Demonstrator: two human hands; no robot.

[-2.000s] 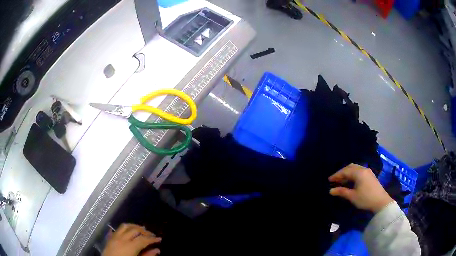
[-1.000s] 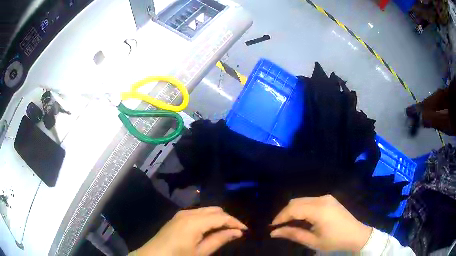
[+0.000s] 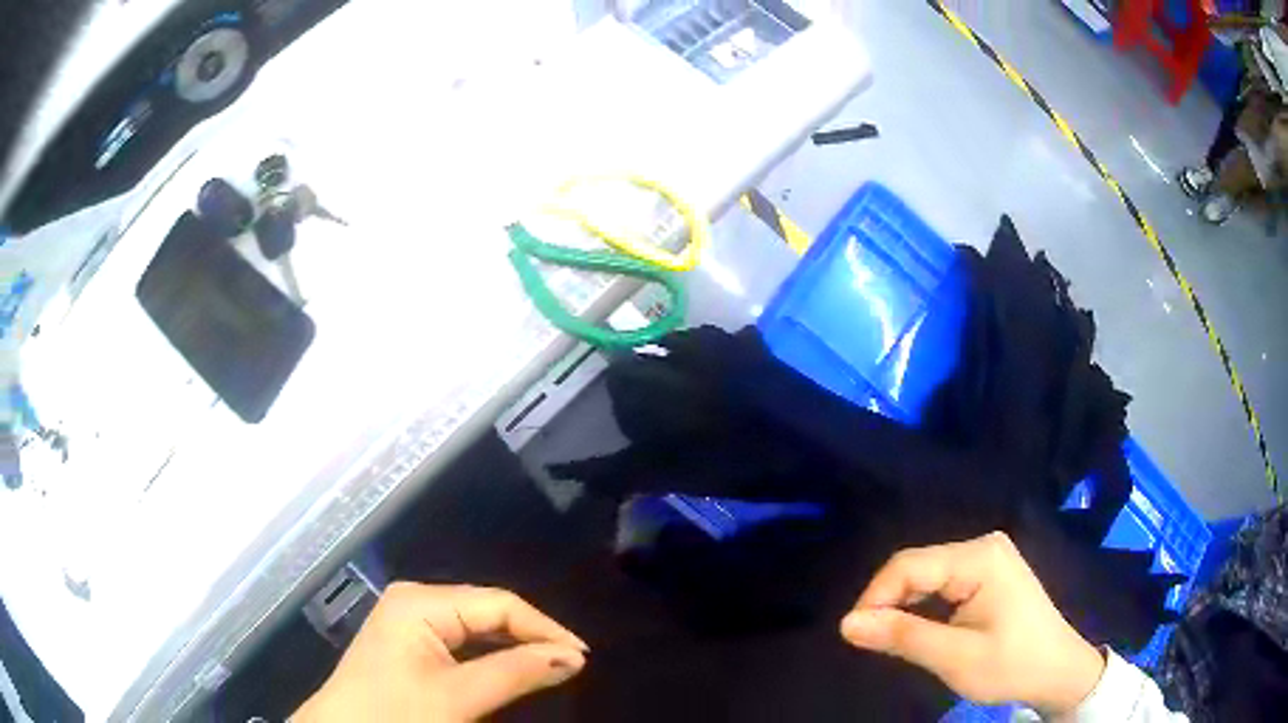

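Black fabric [image 3: 735, 650] lies over the lap and joins a dark heap over the blue bins. My left hand [image 3: 449, 657] is at the lower left, thumb and fingertips pinched together at the black fabric. My right hand [image 3: 975, 622] is at the lower right, thumb and index finger pinched at the fabric in the same way. A wide stretch of black cloth lies between the hands. The cloth is too dark to show its edges or folds.
Scissors with yellow and green handles [image 3: 607, 297] lie at the white table's [image 3: 410, 311] edge. A smartphone [image 3: 226, 318] and keys [image 3: 269, 205] lie at the left. Blue bins [image 3: 869, 304] stand below. A person's foot [image 3: 1215, 198] shows at the upper right.
My hands came together over the lap, then moved apart, left hand leftward and right hand rightward. The view has shifted, and the table glare is brighter. A person appeared at the right.
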